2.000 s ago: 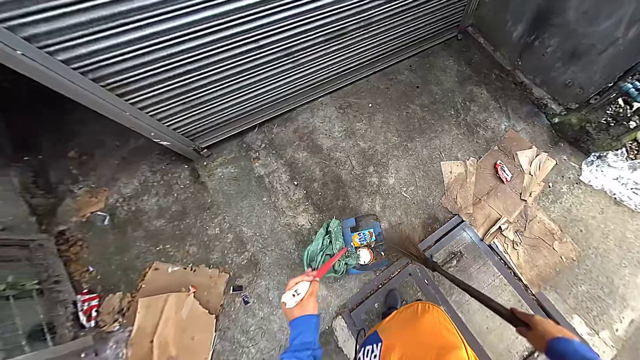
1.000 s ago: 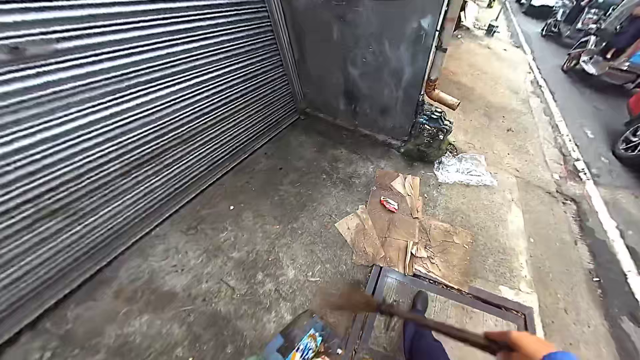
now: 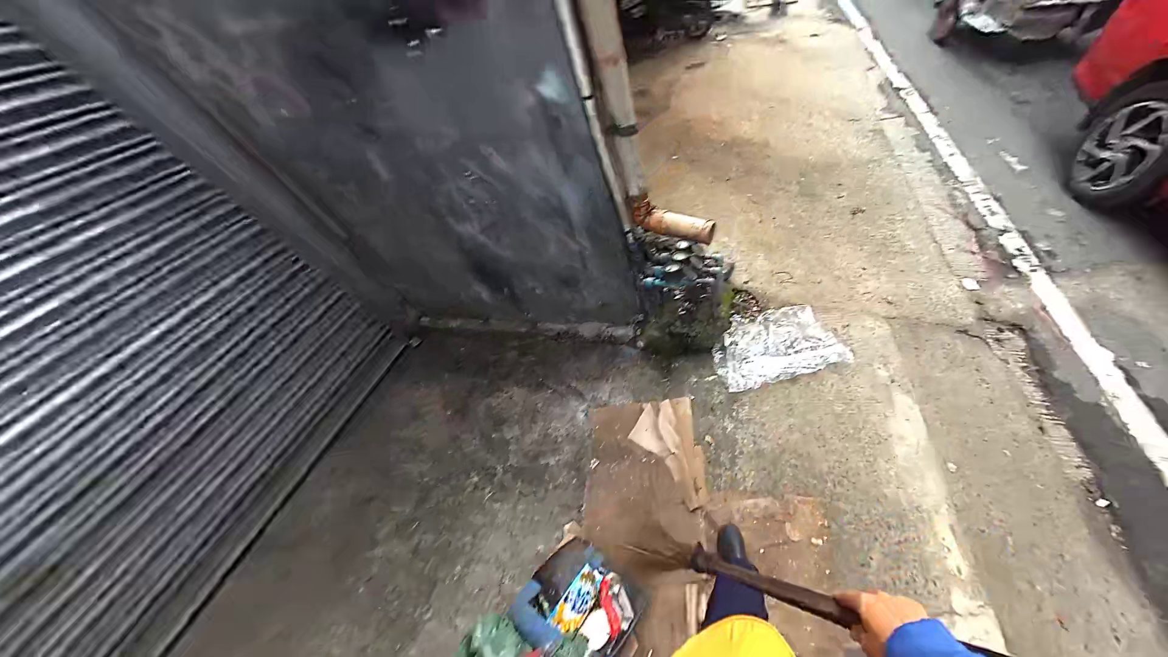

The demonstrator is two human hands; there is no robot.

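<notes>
My right hand (image 3: 881, 616), below a blue sleeve, grips the dark handle of a broom (image 3: 776, 586). The broom's brown bristles reach over torn cardboard (image 3: 639, 493) on the ground. Left of the bristles, a blue dustpan-like container (image 3: 529, 613) holds a colourful wrapper (image 3: 578, 598), a red item (image 3: 610, 604) and something white. Green plastic or cloth (image 3: 493, 636) lies at its lower left side. My left hand is out of view. One of my dark shoes (image 3: 732, 543) rests on the cardboard beside the broom.
A ribbed roller shutter (image 3: 164, 365) and a dark wall (image 3: 474, 182) border the left. Crumpled clear plastic (image 3: 780, 347) lies near a mossy block with water meters (image 3: 680, 292) and a rusty pipe (image 3: 675, 224). A red car (image 3: 1127, 128) stands on the road at right.
The view has swung right towards the pavement. The broom and my shoe are now over the cardboard; the red item that lay there now shows in the container. My left hand has left view.
</notes>
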